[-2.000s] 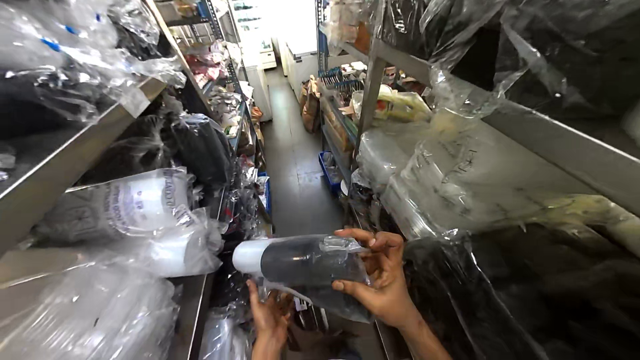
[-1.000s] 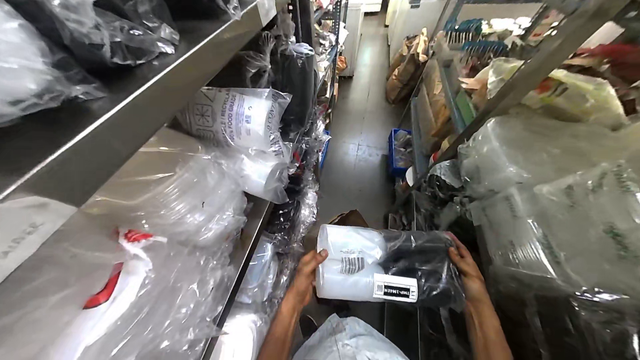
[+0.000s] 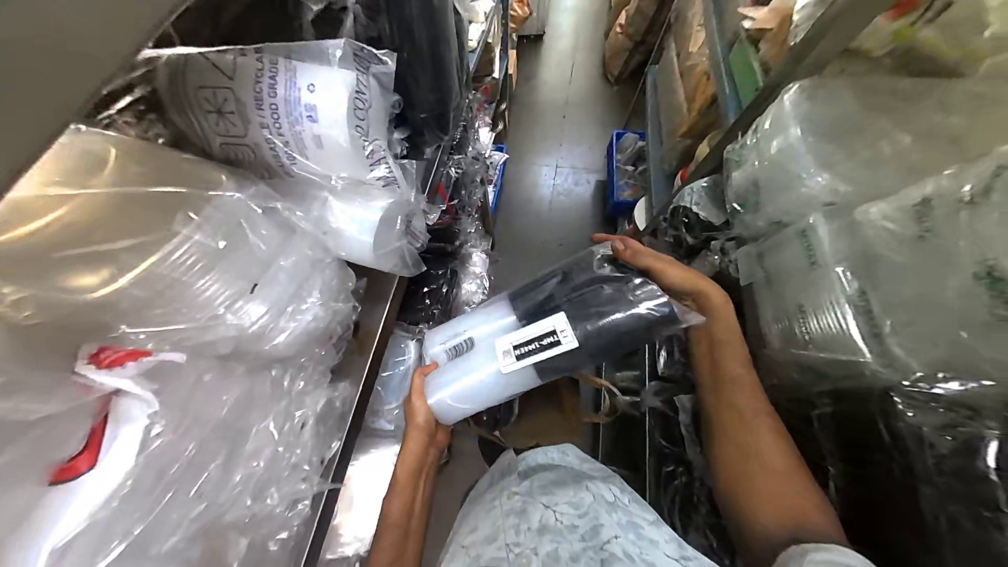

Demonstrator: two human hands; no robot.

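Observation:
A clear plastic bag of stacked containers (image 3: 543, 339), white at its left end and black at its right, hangs tilted between my hands above the aisle. It bears a printed label and a barcode. My left hand (image 3: 425, 413) grips the white lower-left end. At the black upper-right end, my right hand (image 3: 661, 272) holds the bag with its fingers over the top. To the left, a printed clear bag of white containers (image 3: 339, 110) lies on a shelf, above a bag of clear stacked plastic containers (image 3: 236, 268).
A metal shelf edge (image 3: 366, 394) runs along the left. Bagged clear containers (image 3: 827, 283) fill the right shelf. Farther down the aisle floor (image 3: 555, 142) stand a blue crate (image 3: 626, 173) and a brown paper bag (image 3: 634, 39).
Two seconds ago only my right hand clearly held the bag; now both hands grip its ends. Since one second ago the bag has tilted, its black end higher in view.

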